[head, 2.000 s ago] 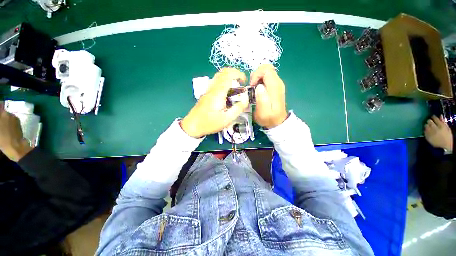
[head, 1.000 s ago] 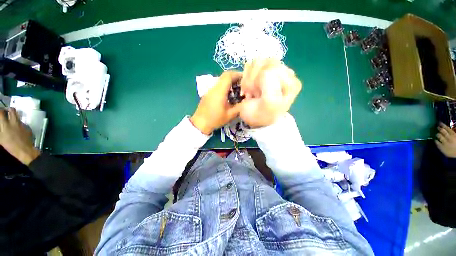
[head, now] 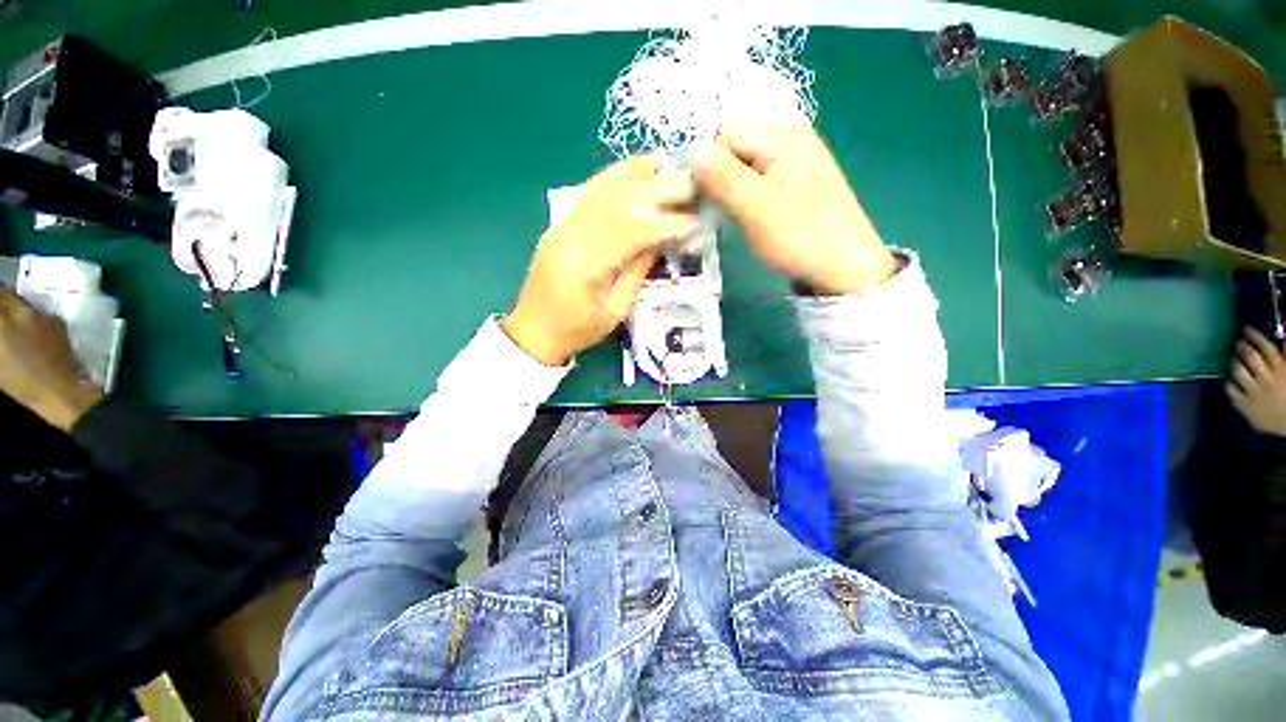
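A white camera housing (head: 678,334) lies on the green bench at the front edge, its round end toward me. A dark module shows in its opening, partly under my fingers. My left hand (head: 599,257) lies over the upper left of the housing, fingers curled; whether it grips the housing is hidden. My right hand (head: 797,205) is blurred, its fingertips at the lower edge of the heap of thin white sealing rings (head: 691,92). I cannot tell whether it holds a ring. A small white part (head: 563,203) shows behind my left hand.
Several dark modules (head: 1080,209) lie beside an open cardboard box (head: 1178,141) at right. A white camera unit (head: 226,205) with a cable stands at left near a black fixture (head: 85,106). A blue bin (head: 1114,494) with white parts is below the bench. Neighbours' hands show at both sides.
My right hand has moved away from the module and up to the ring heap. My left hand stays over the housing, and more of the housing's round end shows.
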